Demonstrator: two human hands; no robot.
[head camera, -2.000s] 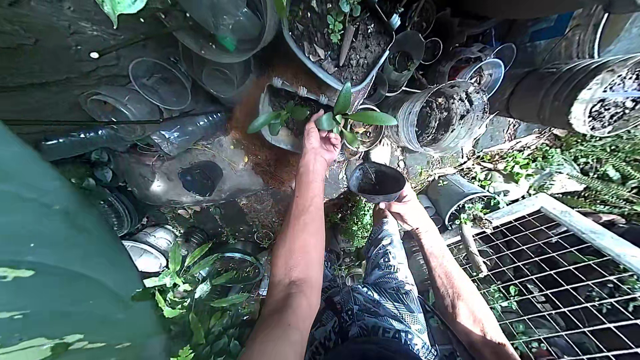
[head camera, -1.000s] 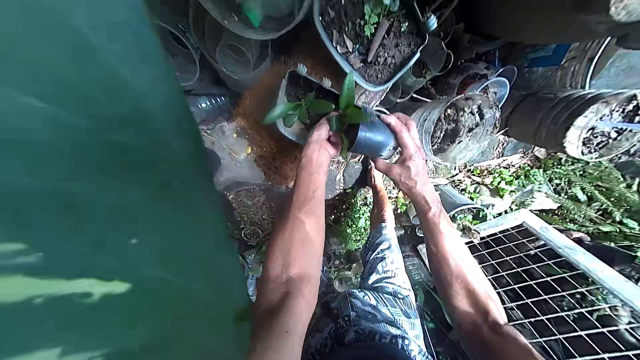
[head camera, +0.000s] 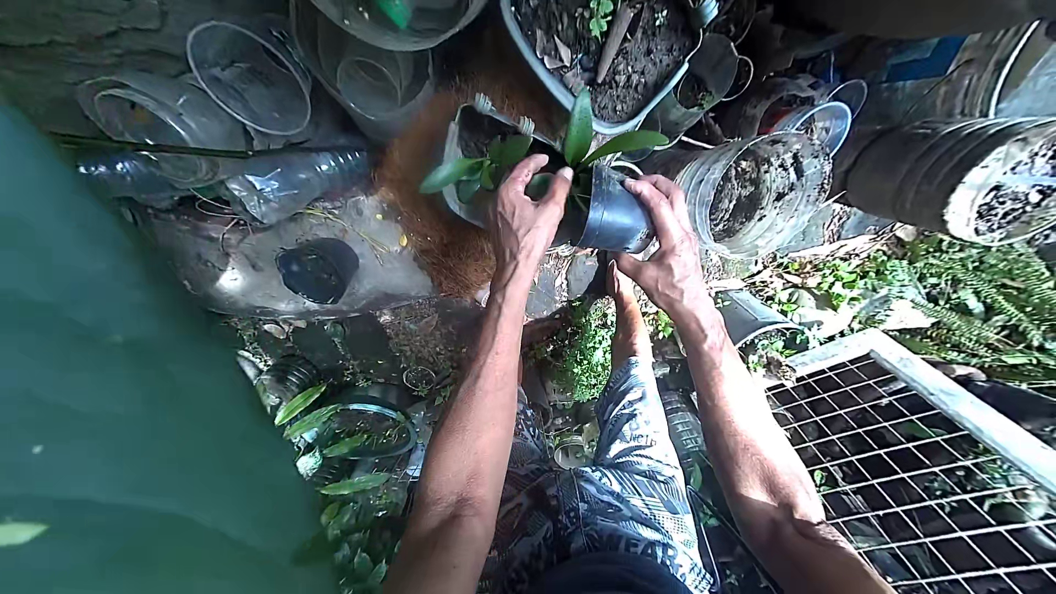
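Note:
A small black plastic pot (head camera: 617, 211) lies tilted on its side in my right hand (head camera: 670, 243), its mouth towards my left hand. My left hand (head camera: 532, 206) has its thumb and fingers at the base of a broad-leaved green plant (head camera: 581, 136), right by the pot's mouth. Whether the roots are inside the pot is hidden. Behind and left of my left hand, a pale cut container (head camera: 454, 165) holds dark soil and more green leaves (head camera: 455, 175).
A large tub of soil (head camera: 569, 97) stands above the hands. Clear plastic containers (head camera: 763, 194) crowd the right. An empty black pot (head camera: 318, 271) sits at left. A white-framed wire grid (head camera: 949, 412) lies lower right; a big green leaf (head camera: 124, 371) blocks the left.
The black pot, upright in my right hand at first, has been raised and tipped towards the plant at my left hand. My right hand has moved up to the pot's side and base.

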